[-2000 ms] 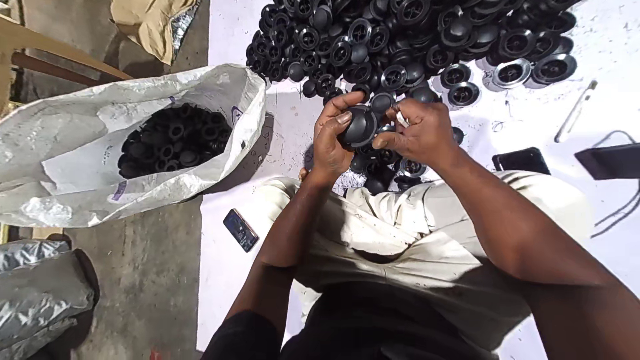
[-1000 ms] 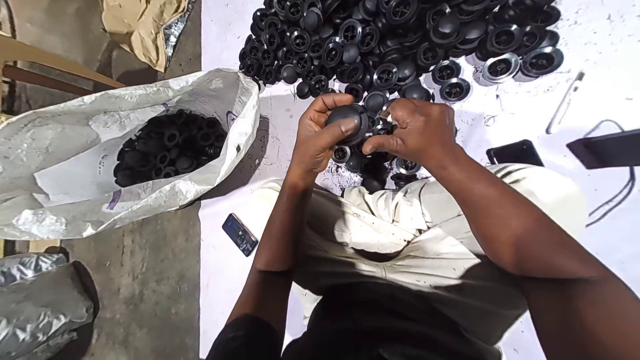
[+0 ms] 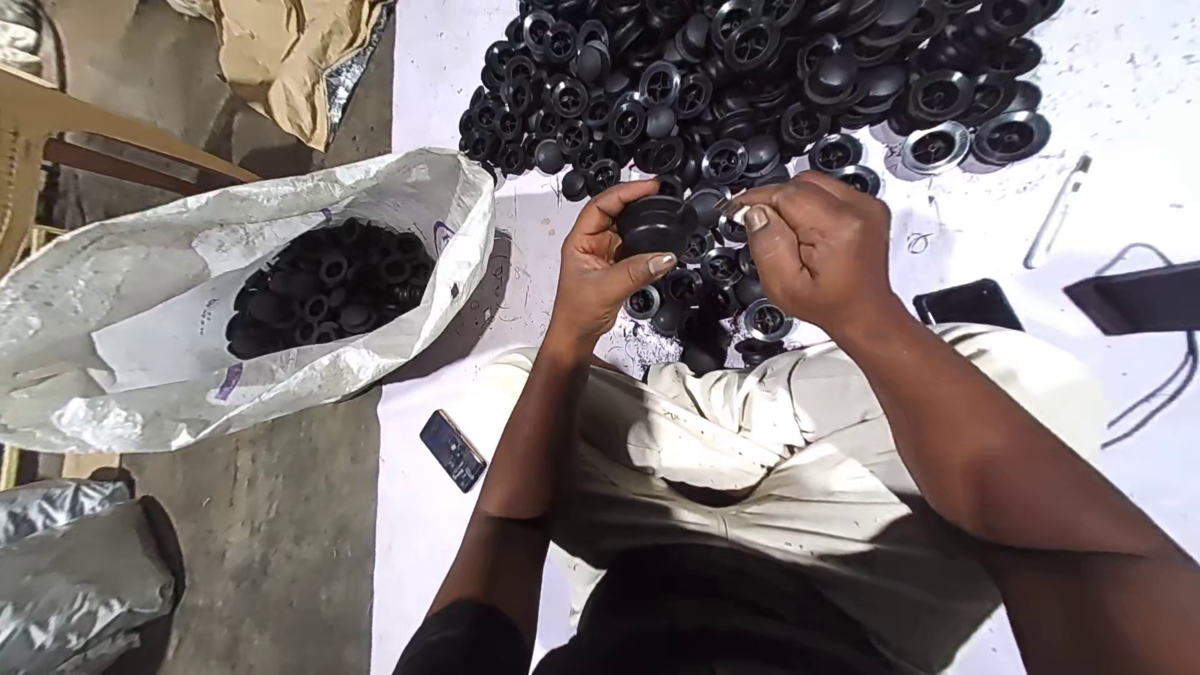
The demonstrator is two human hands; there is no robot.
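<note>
Between its thumb and fingers, my left hand (image 3: 609, 262) grips a round black plastic part (image 3: 653, 228) with a stepped rim. Just to the right, my right hand (image 3: 817, 248) pinches a small tool (image 3: 736, 212) with a pale part at the fingertips; its exact kind is unclear. The tool is close to the black part, and whether they touch cannot be told. Below and between both hands lie several loose black round parts (image 3: 720, 267), some with shiny rims and spoked centres. Beyond the hands spreads a large heap of similar parts (image 3: 750, 84).
A white woven sack (image 3: 141, 412) on the left holds more black parts (image 3: 328, 281). A phone (image 3: 452, 450) lies beside my left forearm. On the right are a black flat object (image 3: 969, 305), a white pen-like item (image 3: 1059, 212) and a dark object with a cord (image 3: 1139, 298).
My right hand has moved slightly away from the black part, leaving a wider gap between the hands. The left hand still holds a black part, now seen with its rim side-on.
</note>
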